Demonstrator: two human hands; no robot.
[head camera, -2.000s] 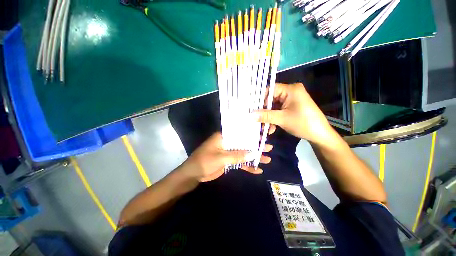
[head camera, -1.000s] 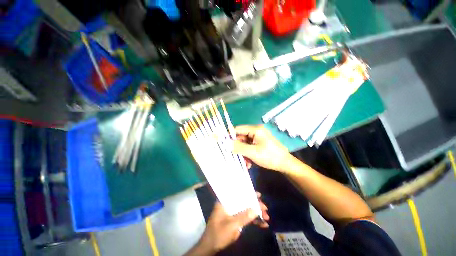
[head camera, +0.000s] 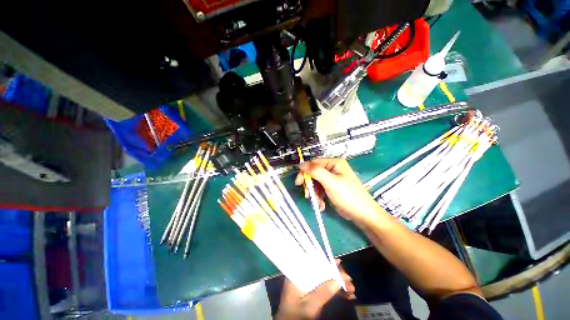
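Note:
My left hand (head camera: 315, 299) holds a fanned bundle of white wires (head camera: 281, 237) by their lower ends, at the table's front edge. Their orange-yellow tips point up toward the crimping machine. My right hand (head camera: 331, 187) pinches one white wire (head camera: 319, 219) near its orange tip, apart from the fan. That tip is at the crimp applicator (head camera: 290, 134), low under the dark machine head. The lower end of this wire lies by my left hand. Whether the tip touches the die cannot be told.
Finished wires (head camera: 437, 169) lie at right beside a metal rail (head camera: 406, 120). A smaller wire bundle (head camera: 187, 203) lies left. A squeeze bottle (head camera: 422, 81) and red bin (head camera: 403, 53) stand behind. A small blue bin (head camera: 150, 134), large blue tray (head camera: 128, 250) and grey crate (head camera: 537, 156) flank the green table (head camera: 225, 275).
The view has swung up to the machine. The fan has moved from over the lap to the machine's front. My right hand has separated one wire and brought its tip to the applicator.

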